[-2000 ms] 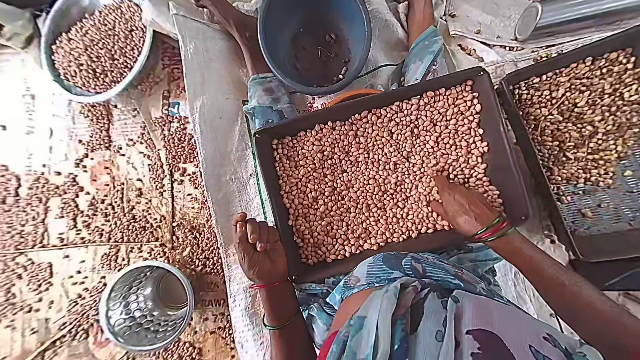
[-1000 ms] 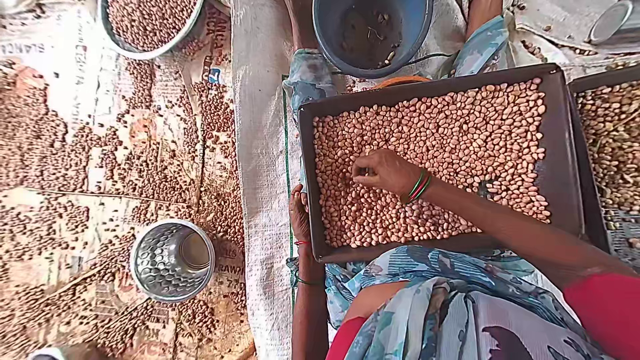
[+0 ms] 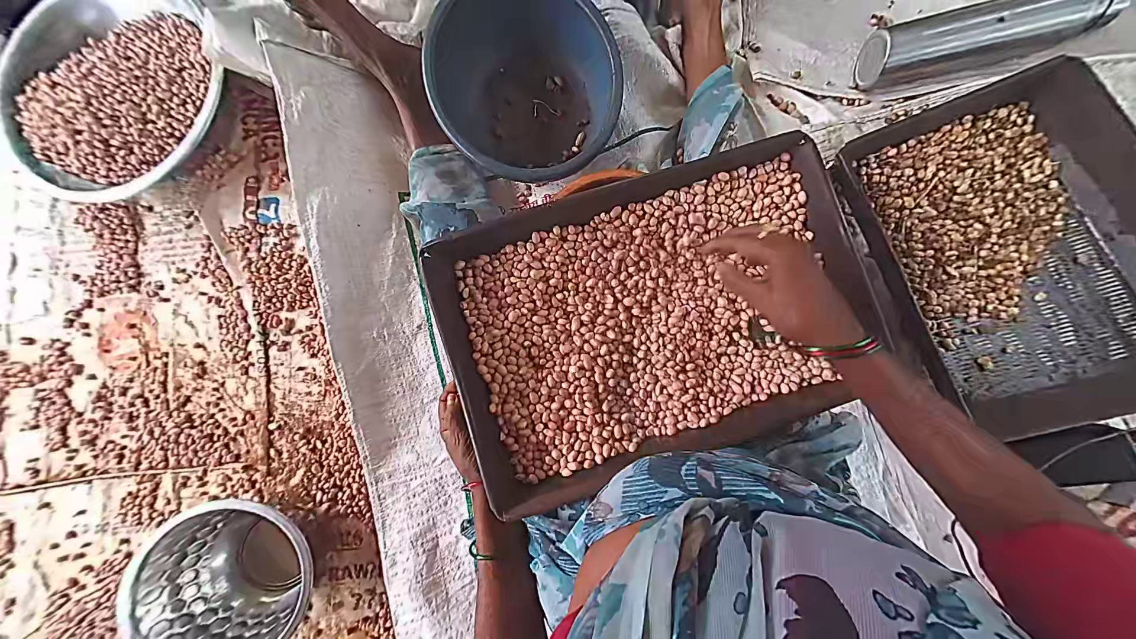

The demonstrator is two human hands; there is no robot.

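A dark rectangular tray (image 3: 461, 355) lies tilted across my lap, spread with pinkish shelled peanuts (image 3: 621, 328). Over the right part of the nuts is my right hand (image 3: 772, 275), palm down with its fingers bent and spread; whether a nut is between the fingertips cannot be told. My left hand (image 3: 458, 435) is at the tray's left edge, mostly hidden by the wall, with its fingers along the outside. Beyond the far edge stands a blue plastic basin (image 3: 524, 89) with a little dark debris inside.
At right sits a second dark tray with a slotted bottom (image 3: 1047, 355), holding browner pieces (image 3: 967, 213). A metal cylinder (image 3: 985, 40) lies behind it. At left are a metal basin of nuts (image 3: 111, 98), a dimpled steel tumbler (image 3: 217, 568) and nuts scattered on printed sacking (image 3: 169, 382).
Since one second ago my right hand has moved from the tray's left-middle part to its right part. My left hand, clear of the tray two seconds ago, is now at its left edge.
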